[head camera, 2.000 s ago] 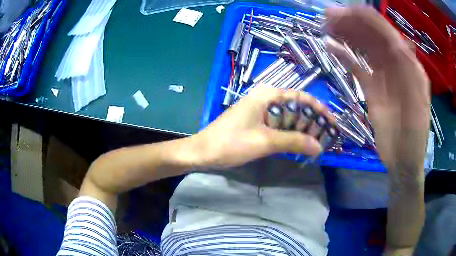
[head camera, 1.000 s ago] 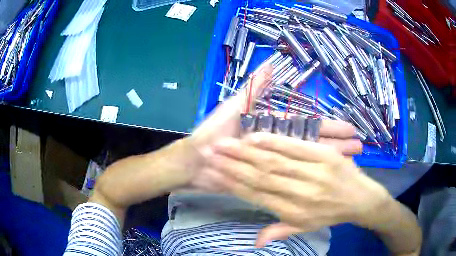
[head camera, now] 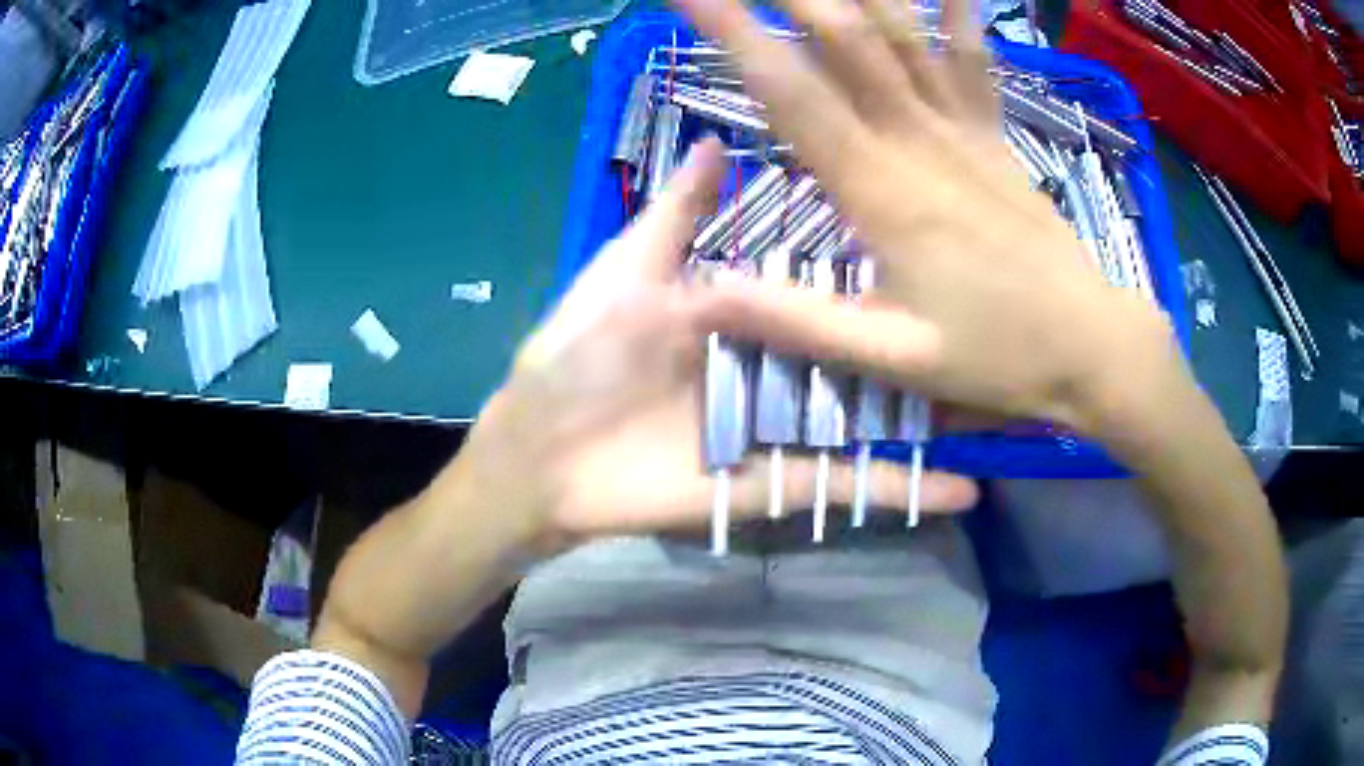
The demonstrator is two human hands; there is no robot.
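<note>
Several slim silver metal cylinders [head camera: 775,397] lie side by side across my left hand, with thin pale shafts pointing down toward my lap. Thin red wires show at their upper ends. My left hand [head camera: 613,389] is bare, palm up and spread beneath them. My right hand [head camera: 942,225], blurred, is spread over the blue parts tray, its thumb crossing the upper part of the row; its fingers are apart. The blue parts tray [head camera: 588,225] is heaped with more cylinders [head camera: 770,210], partly hidden by my hands.
Red bins [head camera: 1197,112] with thin metal parts stand at the right rear. A second blue tray [head camera: 90,210] is at far left, beside whitish plastic strips [head camera: 225,225]. A clear lid [head camera: 449,38] lies behind. Long tweezers (?) [head camera: 1257,270] lie right of the tray. White scraps [head camera: 307,385] dot the bench.
My right hand has moved up from over my left palm and spread toward the tray. The cylinders now show with their shafts pointing down toward my lap.
</note>
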